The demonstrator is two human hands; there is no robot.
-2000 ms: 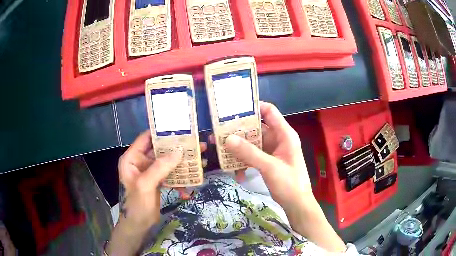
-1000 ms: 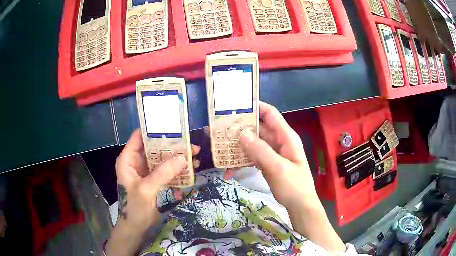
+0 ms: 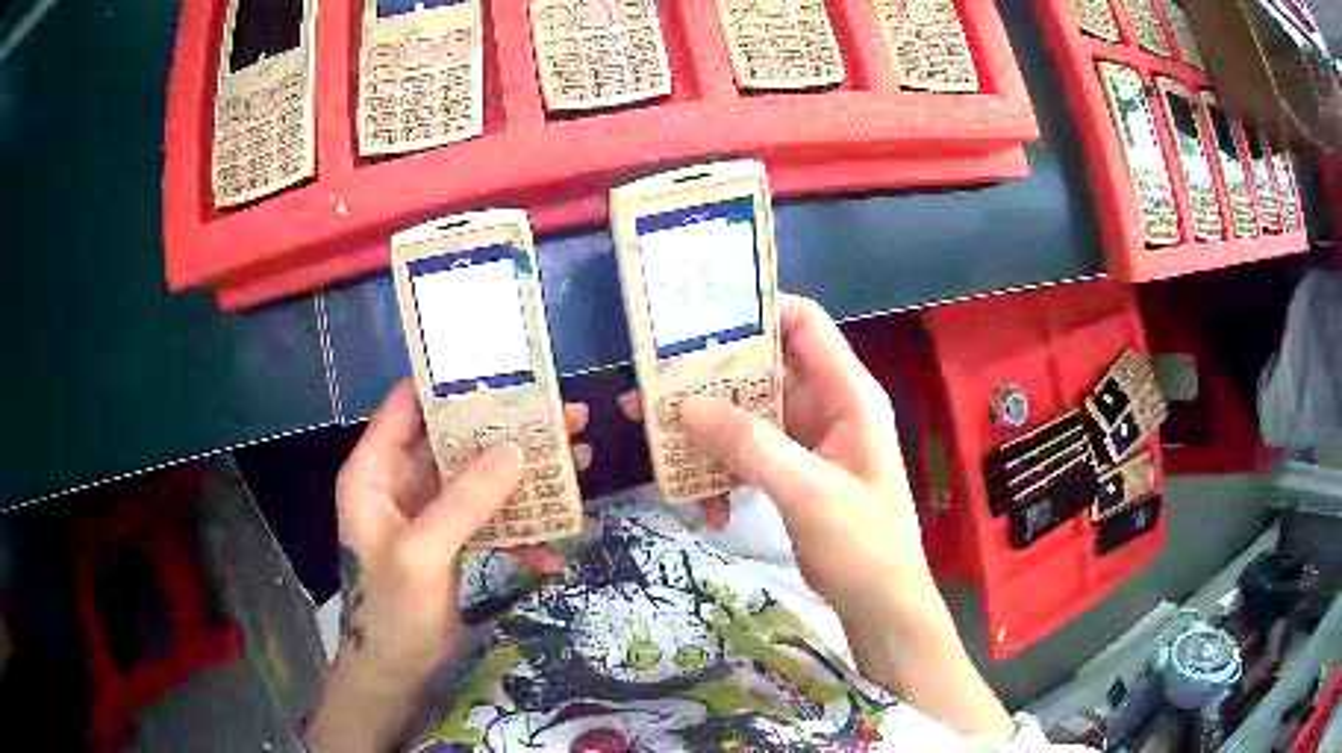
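Observation:
My left hand (image 3: 420,500) holds a gold keypad phone (image 3: 478,331) upright, its thumb on the upper keypad. My right hand (image 3: 802,441) holds a second gold keypad phone (image 3: 704,280), slightly higher, its thumb near the navigation key. Both screens are lit white with blue bands at top and bottom. The phones are apart, side by side over the bench edge. Behind them a red foam tray (image 3: 589,162) holds a row of gold phones in pockets; their tops are partly cut off by the frame.
The dark green bench (image 3: 103,353) lies under the trays. Another red tray with phones (image 3: 1126,265) is at the upper right. A lower red tray (image 3: 1030,589) at right bears loose black and gold phones or parts and a small round silvery item. Below is my printed white shirt.
Both phones have shifted and tilted slightly. The left thumb has moved up the keypad; the right thumb has moved left to the navigation key area. Both hands still hold their phones.

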